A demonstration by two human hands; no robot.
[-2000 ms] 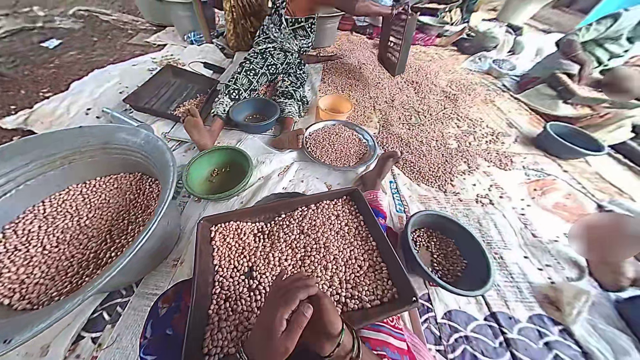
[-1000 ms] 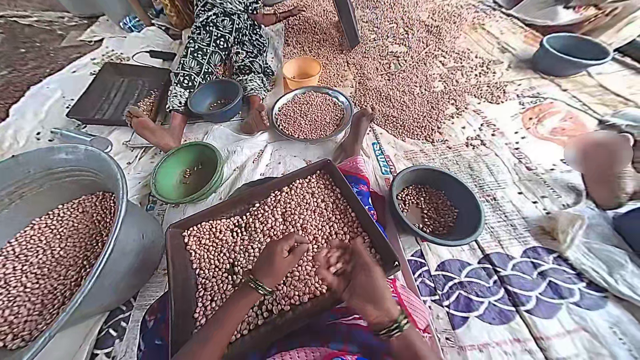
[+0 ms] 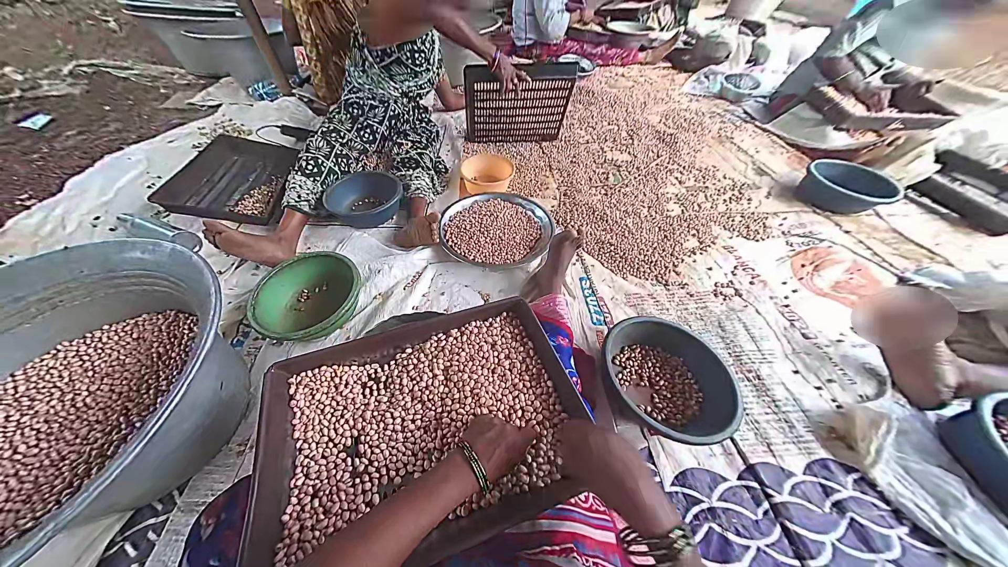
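A brown rectangular tray (image 3: 268,441) lies across my lap, tilted in the view and filled with pinkish-brown nuts or beans (image 3: 409,386). Bangles circle both wrists. My left hand (image 3: 498,447) rests among the nuts near the tray's right part, its fingers curled; whether a nut is between them cannot be told. My right hand (image 3: 594,457), blurred, is over the tray's right edge, between the nuts and a dark grey bowl (image 3: 728,409). Darker nuts (image 3: 660,384) lie in that bowl, and something small and blurred shows above them. What my right hand holds is hidden.
At left stands a large metal tub (image 3: 213,370) of nuts. Ahead are a green bowl (image 3: 268,295), a metal plate (image 3: 543,236) of nuts, a blue bowl (image 3: 331,205) and an orange bowl (image 3: 487,169). A seated co-worker holds a slotted crate (image 3: 516,102) beside nuts spread on sheets (image 3: 654,173).
My hands, together over the tray two seconds ago, are now apart. The right one has moved to the tray's right edge. The co-worker's crate has turned to show its slotted face.
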